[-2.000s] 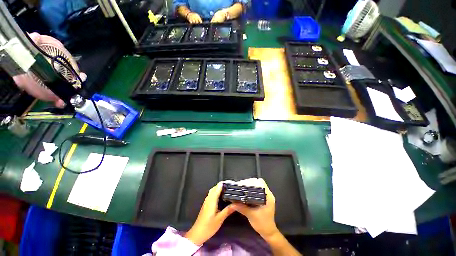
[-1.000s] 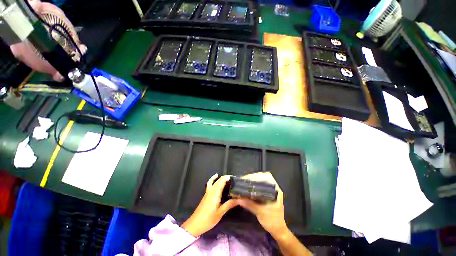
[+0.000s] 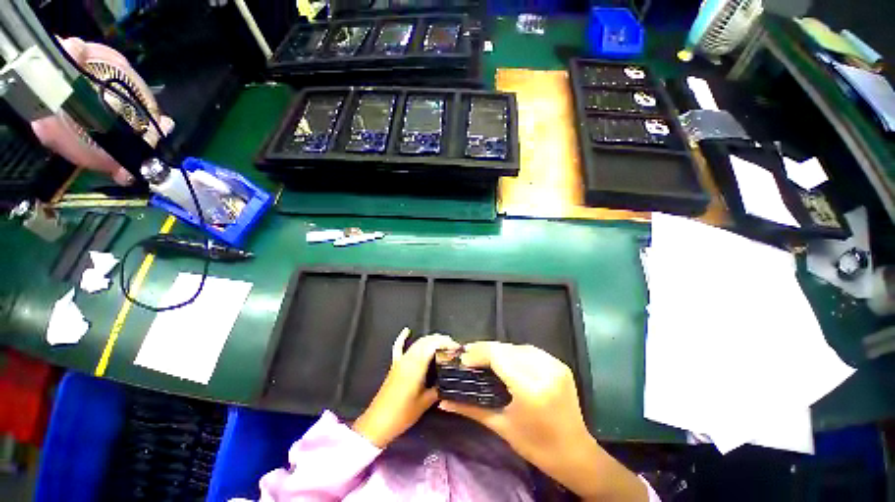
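A stack of phones [image 3: 473, 384], dark slabs with striped edges, is held over the near edge of the four-slot foam tray. My left hand [image 3: 404, 382] holds its left end, one fingertip raised. My right hand [image 3: 535, 397] grips it from the right, with fingers over its top and below it. The black foam tray [image 3: 329, 333] lies flat on the green bench; its slots show no phones, though my hands hide part of them.
Loaded foam trays [image 3: 391, 170] stand beyond the work tray. A side tray [image 3: 643, 181] is on the orange-brown board. White paper sheets [image 3: 731, 333] lie right. A small blue parts bin [image 3: 236, 227], cable and small paper sheet [image 3: 194, 328] are left; a blue crate [image 3: 78, 431] is lower left.
My right hand has shifted its grip, its fingers now over the top of the stack near my left hand. The stack has turned and shows a smaller striped edge. The view has shifted slightly.
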